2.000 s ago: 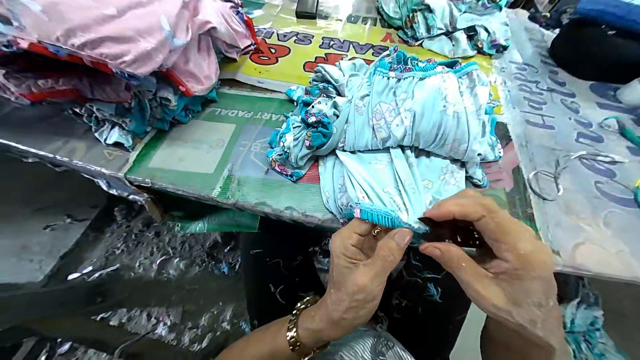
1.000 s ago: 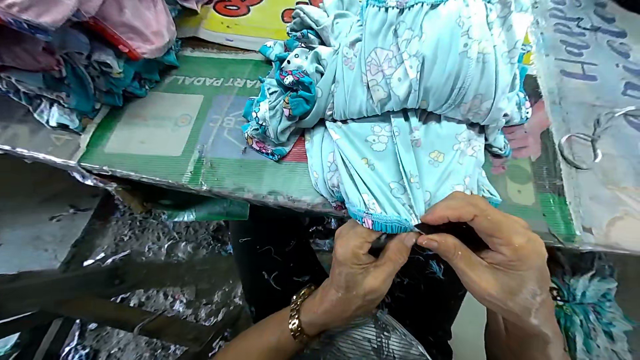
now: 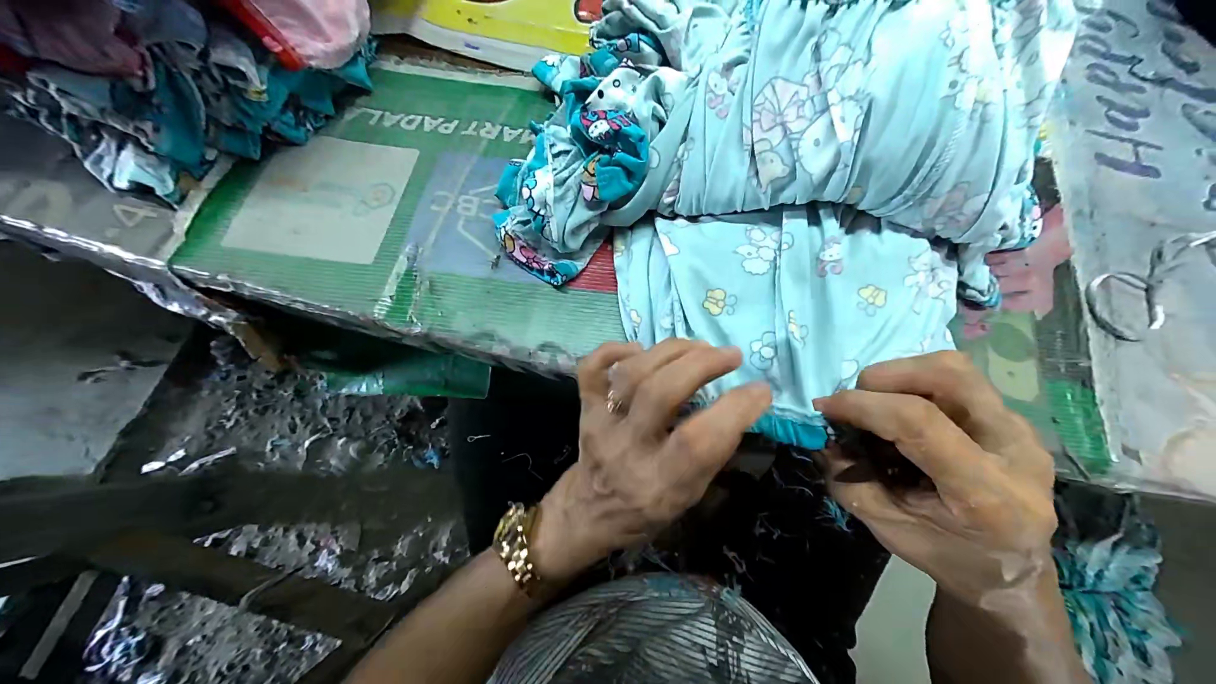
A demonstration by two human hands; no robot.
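A light blue printed garment [image 3: 807, 123] lies folded on the table, its lower panel hanging to the front edge and ending in a teal gathered trim [image 3: 793, 429]. My right hand [image 3: 940, 465] pinches the right part of that trim between thumb and forefinger; something small and dark shows under its fingers, too hidden to name. My left hand [image 3: 655, 437], with a ring and a gold-coloured bracelet, is over the left part of the trim, fingers spread and seemingly holding nothing. A bunched sleeve-like part with darker teal printed edging [image 3: 608, 142] lies at the garment's left.
Printed sheets cover the table [image 3: 513, 304]. A pile of pink and teal garments [image 3: 218, 85] is at the back left. A pair of metal scissor-like handles [image 3: 1126, 304] lies at the right. Thread and fabric scraps [image 3: 323, 427] litter the floor, and teal cloth [image 3: 1116, 598] hangs at lower right.
My left hand has let go of the trim and spread its fingers; a second ago it pinched it beside my right hand. The right hand stays at the trim. The view has moved closer to the garment.
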